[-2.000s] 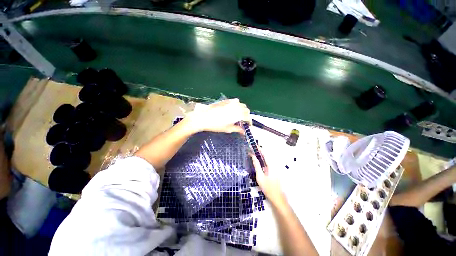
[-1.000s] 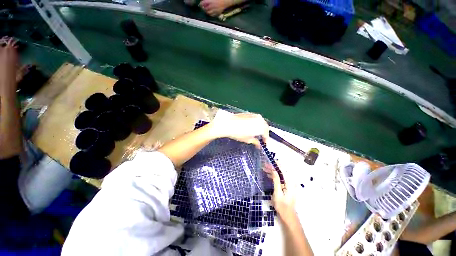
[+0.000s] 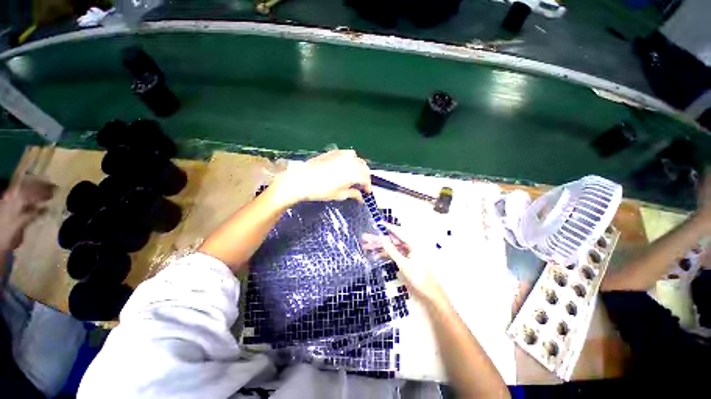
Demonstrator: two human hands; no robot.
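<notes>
The die-cut pad sheet (image 3: 323, 280), a black grid of small squares under shiny clear film, lies in front of me. My left hand (image 3: 331, 178) grips the sheet's far edge, which is lifted and folded up in a narrow strip. My right hand (image 3: 394, 251) is at the near end of that strip, fingers bent against it; whether it grips the strip is not clear. Several loose adhesive pads lie around the sheet's right edge on the white board (image 3: 475, 304). A mallet (image 3: 442, 199) lies just beyond.
Black sleeves (image 3: 125, 203) cluster on cardboard (image 3: 214, 183) at left. A white fan (image 3: 573, 218) and holed parts tray (image 3: 565, 312) stand at right. Black cylindrical units (image 3: 436, 113) are on the green belt (image 3: 257, 93). Other people's hands show at both sides.
The view has swung, shifting the scene in the frame. Units on the belt have moved right relative to the bench. My left hand keeps hold of the sheet; my right hand's fingers have shifted along the strip.
</notes>
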